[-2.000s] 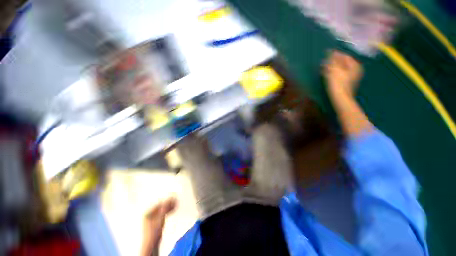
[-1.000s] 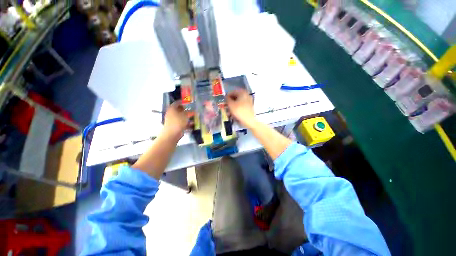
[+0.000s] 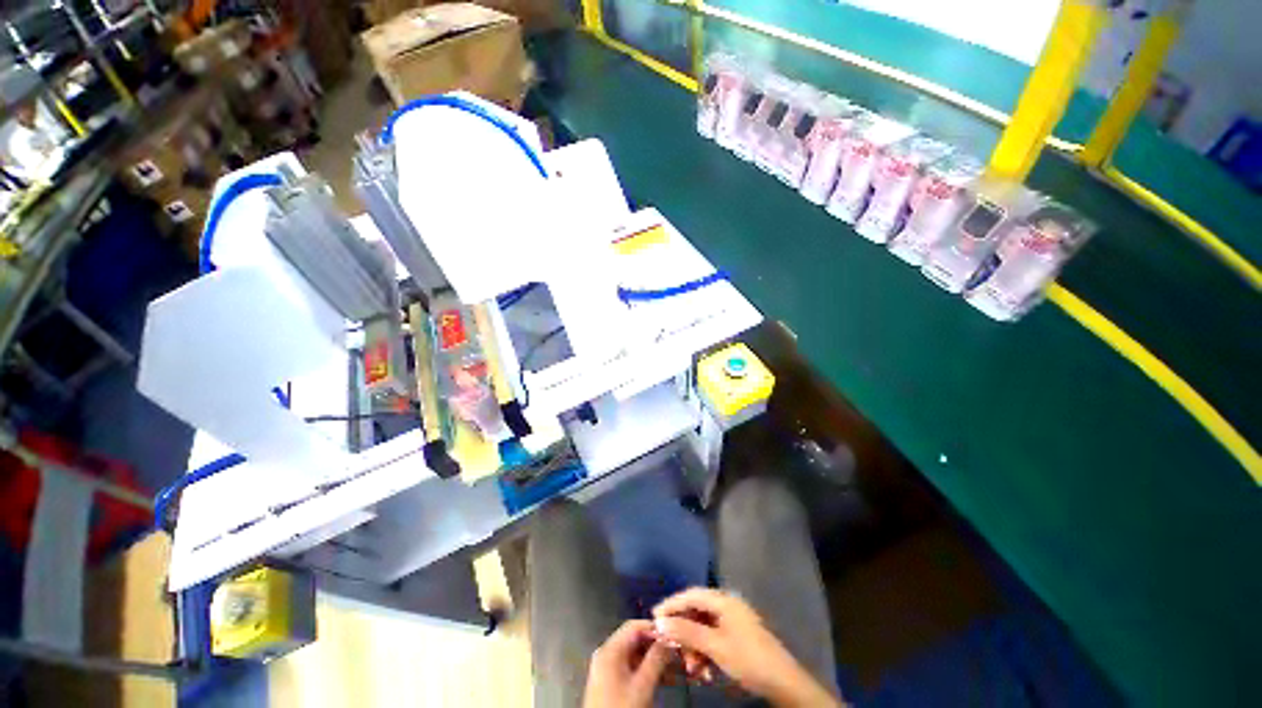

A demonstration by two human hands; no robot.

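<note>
My left hand [image 3: 631, 664] and my right hand [image 3: 713, 639] meet over my lap at the lower middle. Their fingertips hold a tiny whitish thing [image 3: 664, 629] between them, too small to identify. The press fixture [image 3: 464, 457] stands at the table's front edge with a clear plastic pack [image 3: 478, 397] with pinkish contents in it. The two press arms [image 3: 332, 263] with red labels are behind and beside the pack. Neither hand touches the fixture.
A row of packs [image 3: 893, 194] stands on the green conveyor belt [image 3: 886, 332] at the right. Yellow button boxes stand right [image 3: 734, 382] and left [image 3: 263, 613] of the fixture. A carton [image 3: 450, 53] is at the back. Blue hoses [image 3: 478, 118] arch over the machine.
My hands have left the sides of the fixture and come together over my lap. The view has shifted, so the machine shows further left and more of the conveyor shows.
</note>
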